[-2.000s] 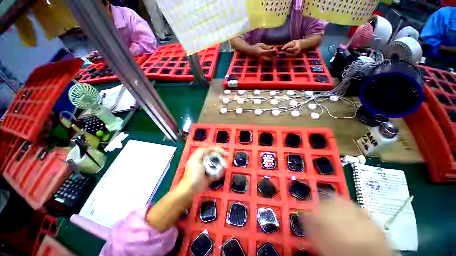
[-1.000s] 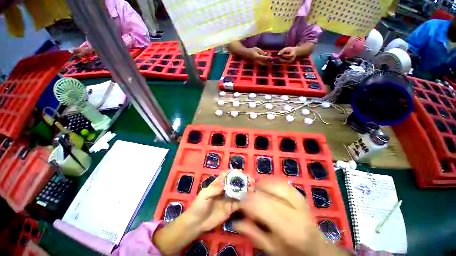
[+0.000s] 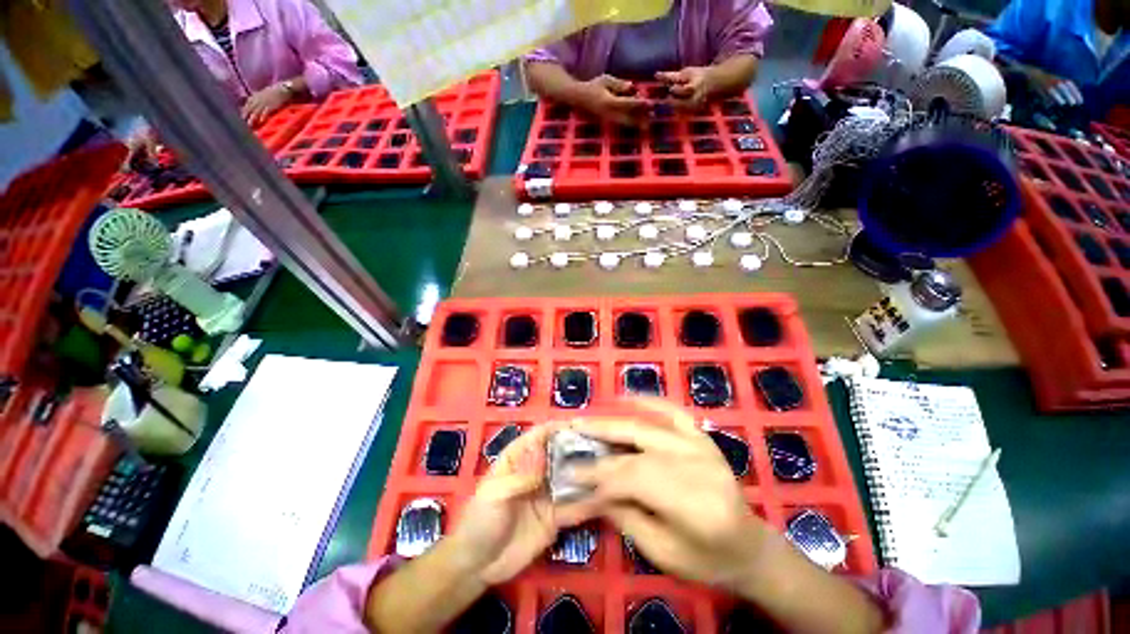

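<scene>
A smartwatch unit (image 3: 574,466) with a pale, silvery face is held between my two hands over the middle of the red turnover tray (image 3: 404,461). My left hand (image 3: 506,505) grips it from the left. My right hand (image 3: 675,483) has its fingers on the unit's right side and front, partly covering it. Black square watch heads (image 3: 633,328) lie in the tray pockets. My hands and forearms hide several middle and lower pockets.
A large white record sheet (image 3: 280,471) lies left; a spiral notebook (image 3: 923,464) with a pen (image 3: 969,492) lies right. White charging discs (image 3: 608,260) on wires lie beyond the tray. A labelled bottle (image 3: 911,312) and dark blue fan (image 3: 938,196) stand right. A metal post (image 3: 248,173) rises left. People work opposite.
My right hand has come in from the tray's right side to the watch unit, and my left hand has brought it lower. The view has shifted slightly.
</scene>
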